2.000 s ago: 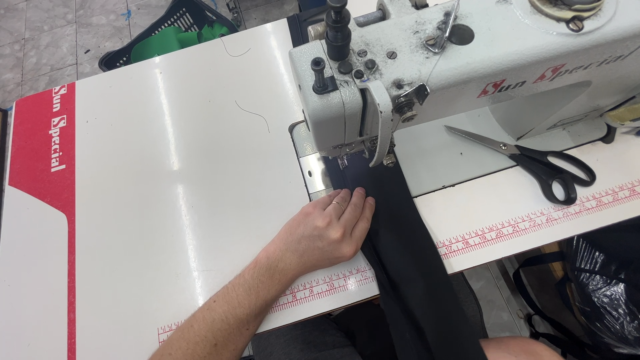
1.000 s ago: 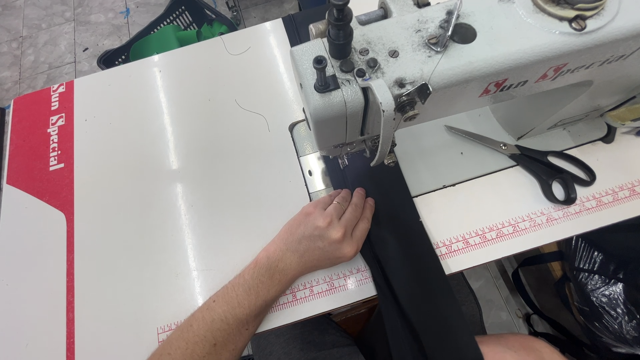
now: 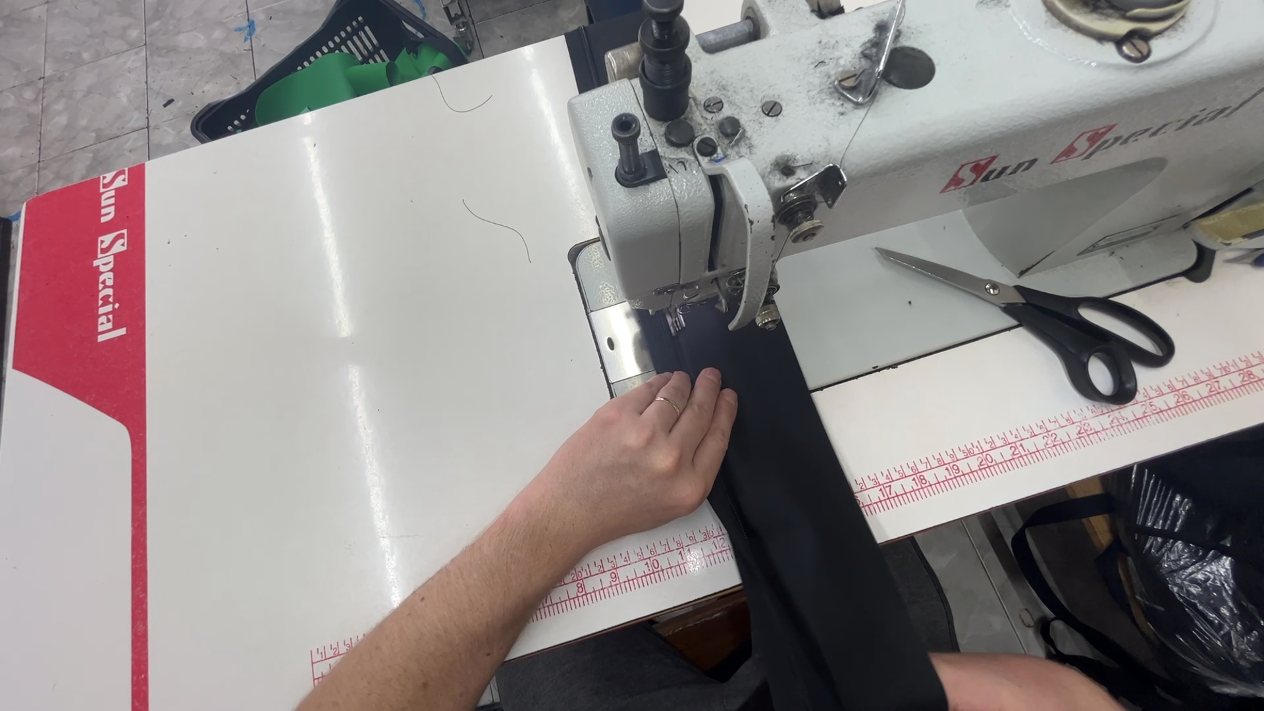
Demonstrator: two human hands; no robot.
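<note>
A long strip of black fabric [image 3: 800, 494] runs under the presser foot [image 3: 681, 318] of a white industrial sewing machine [image 3: 889, 118] and hangs over the table's front edge. My left hand [image 3: 662, 454], with a ring on one finger, lies on the fabric's left edge just in front of the foot, fingertips pressing down. At the bottom right, only the wrist and part of my right hand [image 3: 1017, 681] show beside the hanging fabric; its fingers are hidden behind the cloth. The needle area is partly covered by the machine's head.
Black-handled scissors [image 3: 1066, 321] lie on the machine bed and table at the right. A printed red ruler [image 3: 987, 454] follows the table's front edge. Two loose threads [image 3: 504, 227] lie on the white table. Behind it stands a dark basket [image 3: 232, 114] with green pieces. A black bag [image 3: 1175, 563] is below right.
</note>
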